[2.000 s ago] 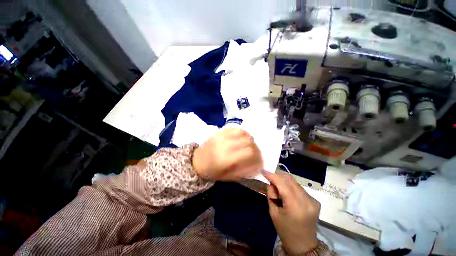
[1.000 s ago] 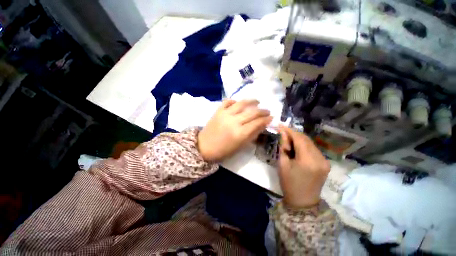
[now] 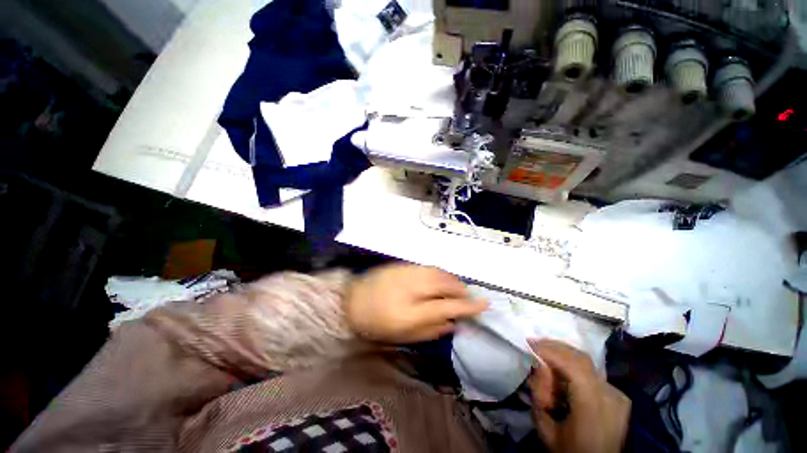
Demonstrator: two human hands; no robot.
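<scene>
White fabric point(image 3: 495, 354) lies at the table's front edge, over the lap, between my hands. My left hand point(image 3: 411, 303) has its fingertips at the fabric's upper left edge; it is slightly blurred. My right hand point(image 3: 580, 398) pinches the fabric's right part between thumb and finger, with a small dark thing partly hidden in the palm. A white garment panel point(image 3: 411, 75) lies left of the needle area point(image 3: 469, 133), its folded edge at the presser foot. A navy panel point(image 3: 296, 53) lies beside it, with a strip hanging over the table edge.
The overlock machine has several cream dials point(image 3: 634, 57) and red digits at far right. Loose white threads point(image 3: 460, 190) hang near the foot. A white pile point(image 3: 690, 265) lies right of the needle. The cream table point(image 3: 159, 133) has ruler marks. White scraps point(image 3: 146, 296) lie lower left.
Both hands have moved down from the needle area to the white fabric at the table's front edge. The view has tilted downward, and the white edge at the foot is uncovered.
</scene>
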